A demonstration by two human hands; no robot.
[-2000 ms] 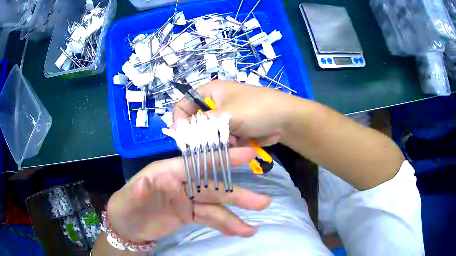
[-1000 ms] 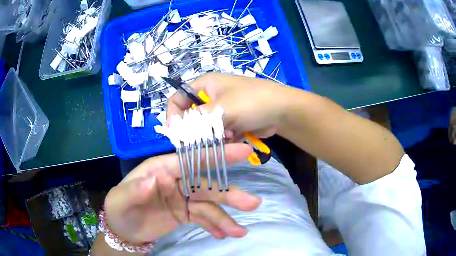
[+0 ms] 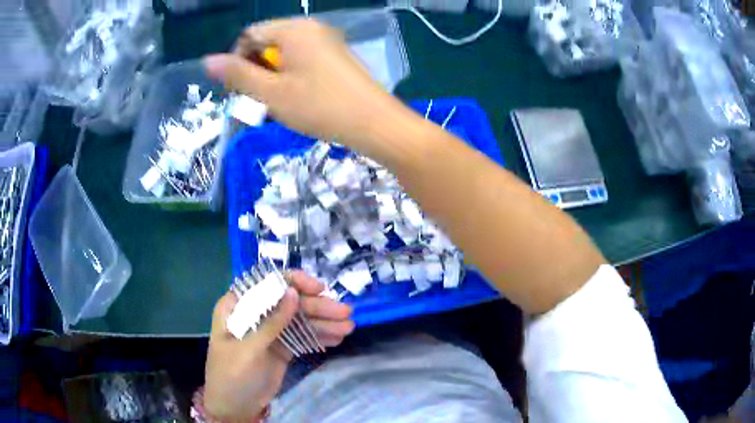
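My left hand [image 3: 277, 330] is closed on a bunch of thin metal rods [image 3: 300, 335] with a row of white tabs [image 3: 258, 304], at the front left of the blue tray. My right hand [image 3: 290, 70] is raised over the back of the tub and tray. It is blurred and holds the nippers [image 3: 271, 57], of which only an orange bit and a dark part show. A white-tabbed piece [image 3: 247, 109] is just below its fingers; I cannot tell if it is held. The blue tray [image 3: 397, 310] holds a loose pile of tabbed rods [image 3: 331, 211].
A clear tub [image 3: 137, 178] with tabbed rods stands left of the tray. An empty-looking clear container [image 3: 74, 248] and a tray of bare metal parts [image 3: 10, 231] are further left. A scale [image 3: 559, 153] and clear bags [image 3: 687, 99] are right. Another clear container [image 3: 377, 49] is behind.
My right hand has moved from the bunch up and left past the tray. My left hand has closed around the bunch and turned it. The view has shifted, showing more of the bench's back.
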